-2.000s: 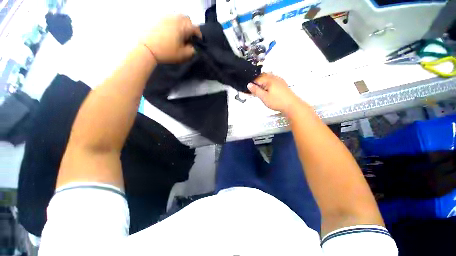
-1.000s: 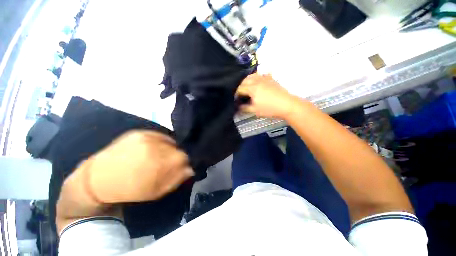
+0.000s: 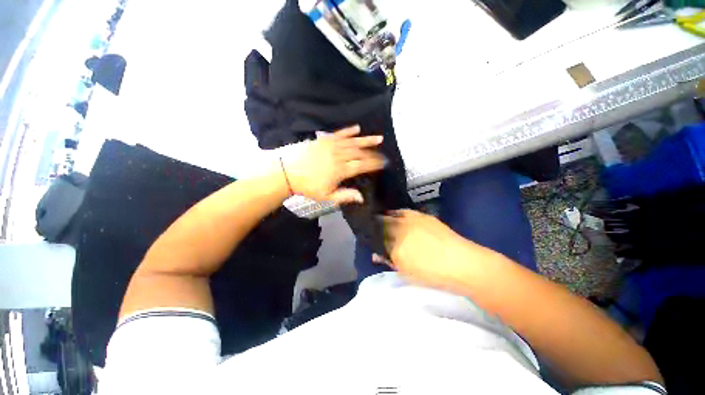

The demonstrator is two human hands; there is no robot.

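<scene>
A black fabric piece (image 3: pixel 328 96) lies on the white table under the machine's presser foot and needle (image 3: pixel 389 68), and hangs over the front edge towards my lap. My left hand (image 3: pixel 328 166) lies on the fabric near the table edge with its fingers spread. My right hand (image 3: pixel 413 243) holds the hanging end of the fabric below the table edge; its fingertips are partly hidden and blurred.
A large dark fabric pile (image 3: pixel 154 224) is at left. A measuring tape (image 3: pixel 541 119) runs along the table's front edge, with a brown patch (image 3: pixel 580 75) behind it. A phone (image 3: pixel 526 14) and scissors (image 3: pixel 688 23) are at upper right. A blue crate (image 3: pixel 657 166) stands below right.
My left hand has moved from the dark pile onto the fabric by the table edge. My right hand has moved down from near the needle to the fabric's hanging end.
</scene>
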